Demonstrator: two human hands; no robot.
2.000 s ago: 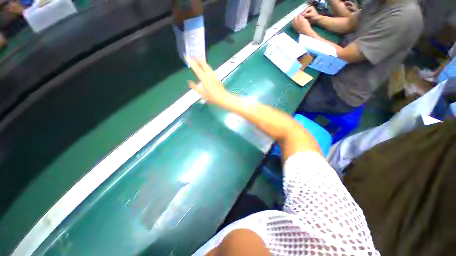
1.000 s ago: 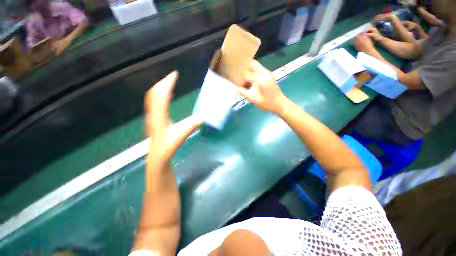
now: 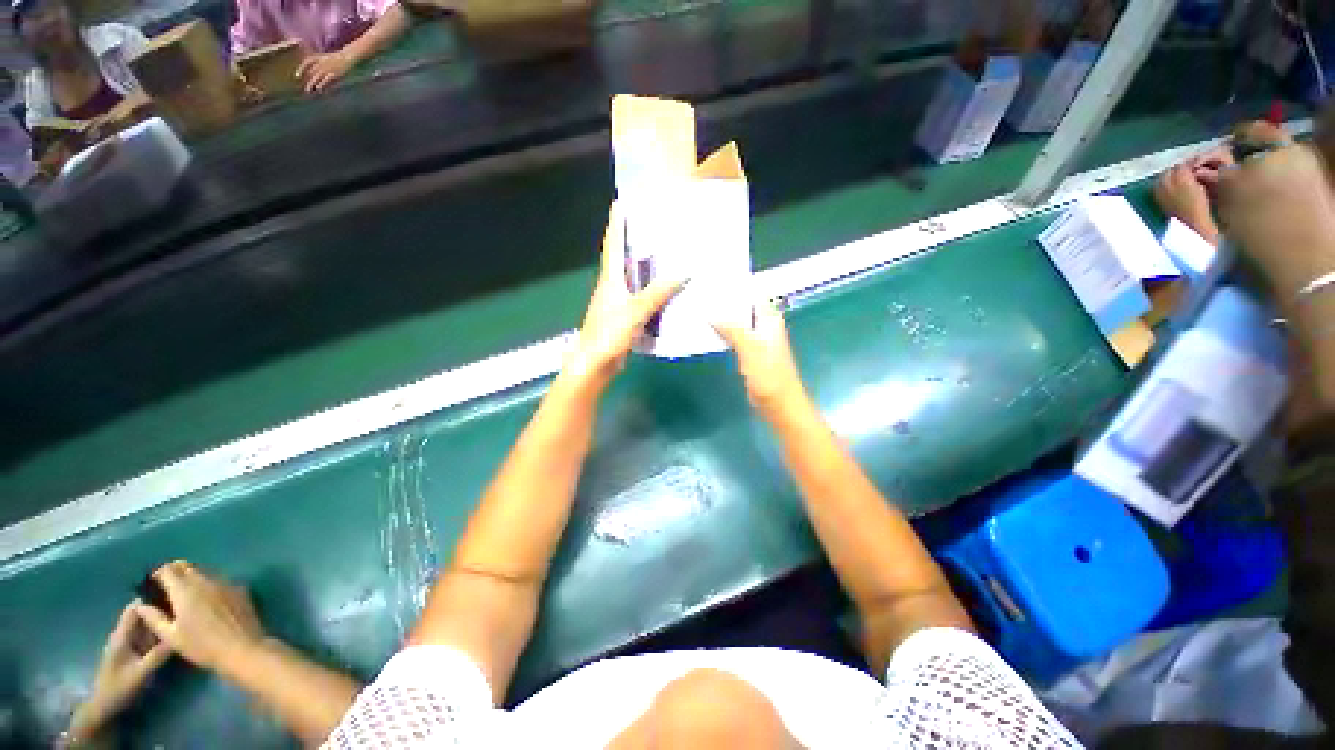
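A white retail box (image 3: 691, 257) is held upright in front of me, above the white edge rail. Its brown-lined flaps stand open at the top, and a dark printed picture shows on its left side. My left hand (image 3: 627, 315) holds the box at its lower left, fingers along the side. My right hand (image 3: 758, 340) holds its lower right corner.
The green bench (image 3: 791, 484) lies below. At left, a neighbour's hands (image 3: 183, 623) hold a small dark part. At right, a person holds a retail box (image 3: 1193, 418) near another open box (image 3: 1105, 264). A blue stool (image 3: 1069, 564), post (image 3: 1091, 110) and belt boxes (image 3: 969, 110) also show.
The box has turned more upright and face-on. My left hand, open and apart from it before, has closed on its side. The view has shifted, showing the left neighbour's hands.
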